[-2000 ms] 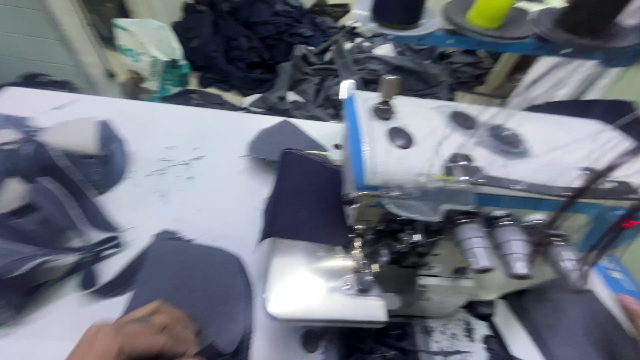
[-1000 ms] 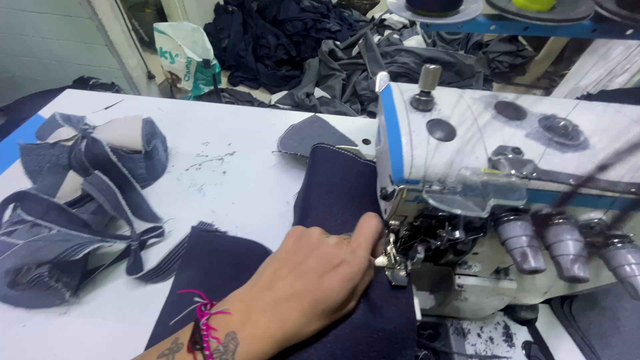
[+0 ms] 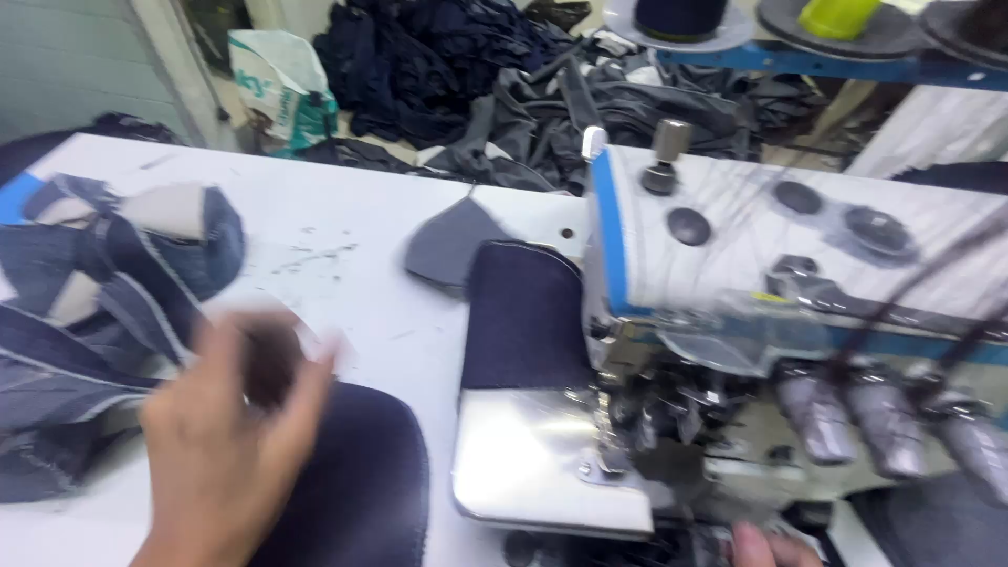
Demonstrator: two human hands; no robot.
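My left hand, blurred, is raised above the left part of the table with fingers spread and nothing seen in it. Just right of it lies a dark navy fabric piece with a rounded corner. Only the fingertips of my right hand show at the bottom edge, below the overlock sewing machine; whether they hold something is hidden. A second navy fabric piece lies behind the metal cloth plate, left of the machine head. Partly beneath that piece is a grey fabric piece.
Bundled denim strips lie on the white table at left. Behind it are heaped dark garments and a printed plastic bag. Thread cones, one yellow-green, stand above the machine. Dark fabric lies at lower right.
My left hand has left the fabric at the presser foot and moved left. The plate, covered by navy cloth one second ago, now shows. My right fingertips have come into view.
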